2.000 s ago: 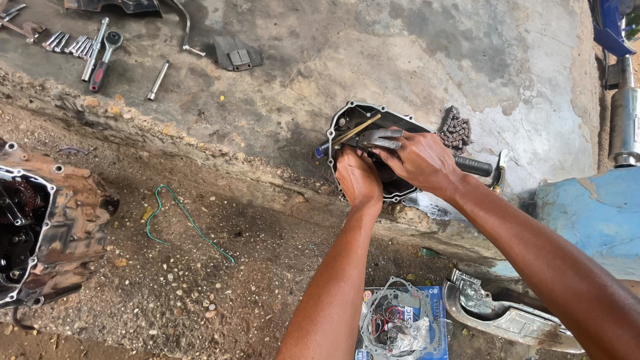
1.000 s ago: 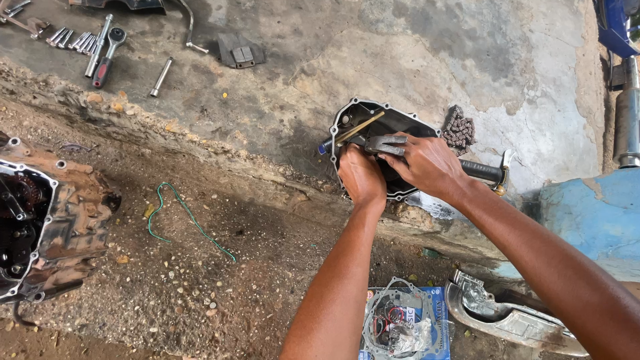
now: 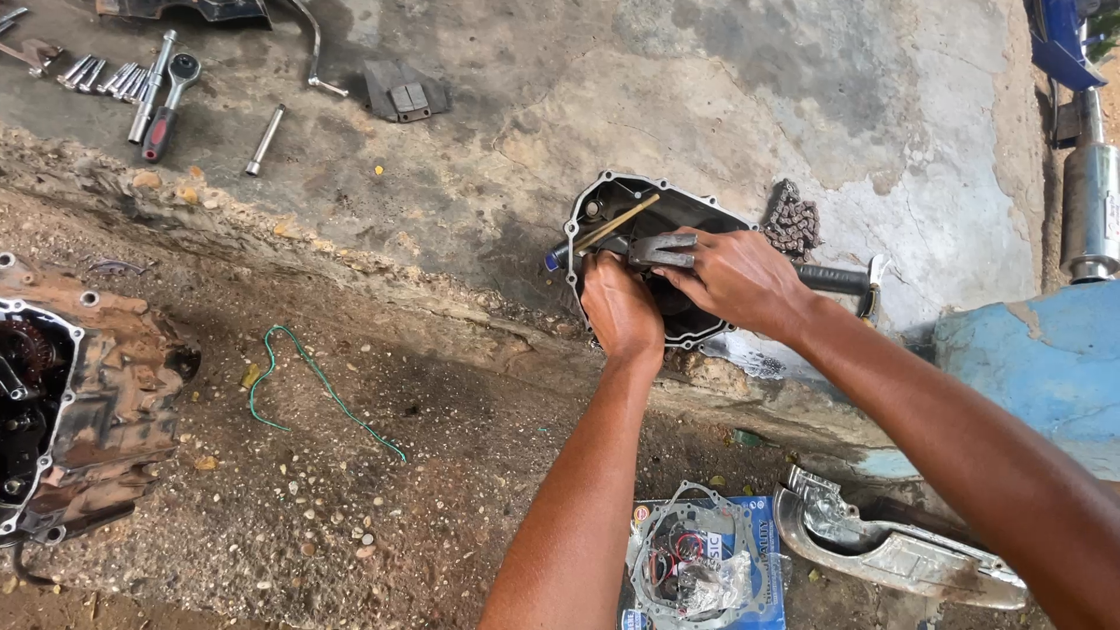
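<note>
My right hand (image 3: 744,276) grips a claw hammer close to its metal head (image 3: 662,250); its black rubber grip (image 3: 833,279) sticks out to the right behind the hand. Both hands are over an engine cover (image 3: 691,197) lying open side up on the concrete ledge. Inside its left part, my left hand (image 3: 619,302) is bent down with curled fingertips; whatever they hold is hidden. A thin yellowish stick (image 3: 618,223) slants across the cover above the left hand. A blue-ended dark rod (image 3: 553,261) pokes out over the cover's left rim.
A drive chain (image 3: 792,219) and pliers (image 3: 872,289) lie right of the cover. Sockets, a ratchet (image 3: 171,105) and bolts (image 3: 105,77) sit at upper left. Below the ledge are an engine block (image 3: 114,385), a green cord (image 3: 319,385), gaskets on a blue package (image 3: 761,560) and a metal cover (image 3: 910,560).
</note>
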